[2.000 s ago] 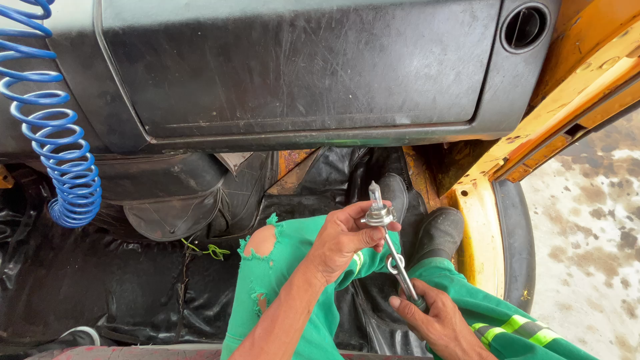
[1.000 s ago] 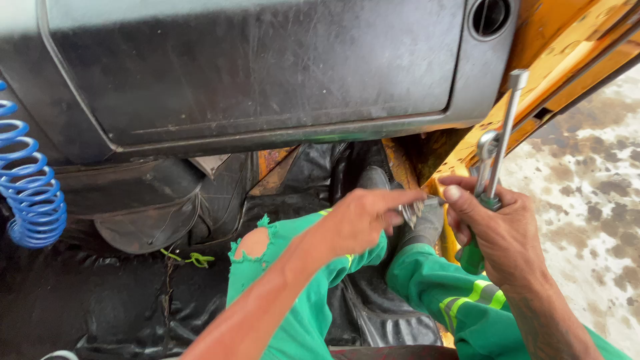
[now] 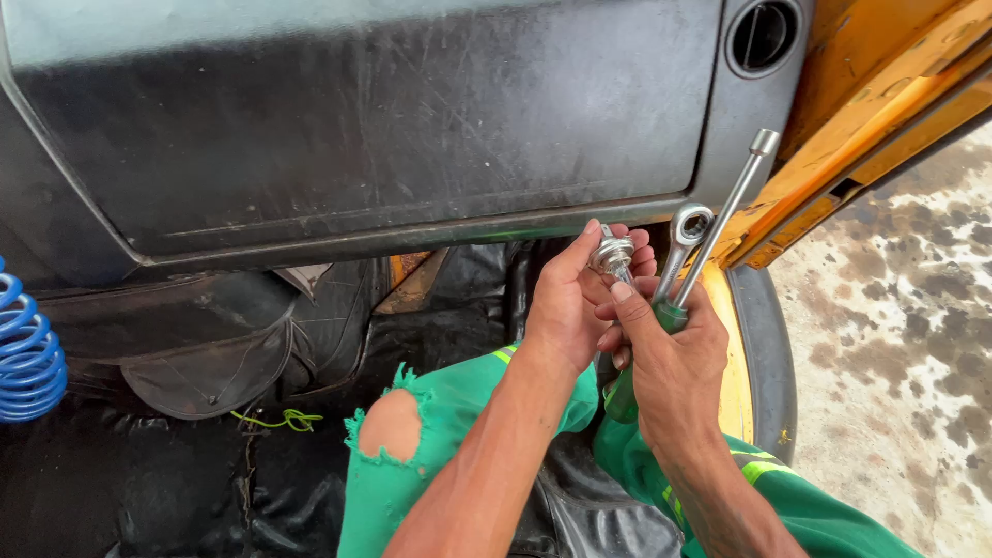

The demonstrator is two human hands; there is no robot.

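My left hand (image 3: 570, 298) holds a halogen headlight bulb (image 3: 612, 254) by its metal base, its terminals pointing up and the glass down. The thumb and fingertips of my right hand (image 3: 674, 341) are at the glass end. That same hand grips a green-handled nut driver (image 3: 721, 221) with a long steel shaft and socket tip. Beside the shaft, also in my right hand, stands a ratcheting ring wrench (image 3: 682, 244). The lower end of the wrench is hidden by my fingers. Both hands are close together, over my legs in torn green trousers.
A black dashboard panel (image 3: 387, 132) with a round air vent (image 3: 763, 37) spans the top. At right are a yellow door frame (image 3: 868, 147) and stained ground outside. A coiled blue air hose (image 3: 29, 349) hangs at left. A yellow-green wire (image 3: 291, 420) lies on the black floor cover (image 3: 178, 480).
The wrench and nut driver pointed down toward my lap two seconds ago; now they stand upright in my right hand. The bulb, glass up then, now has its glass down, and my hands are together.
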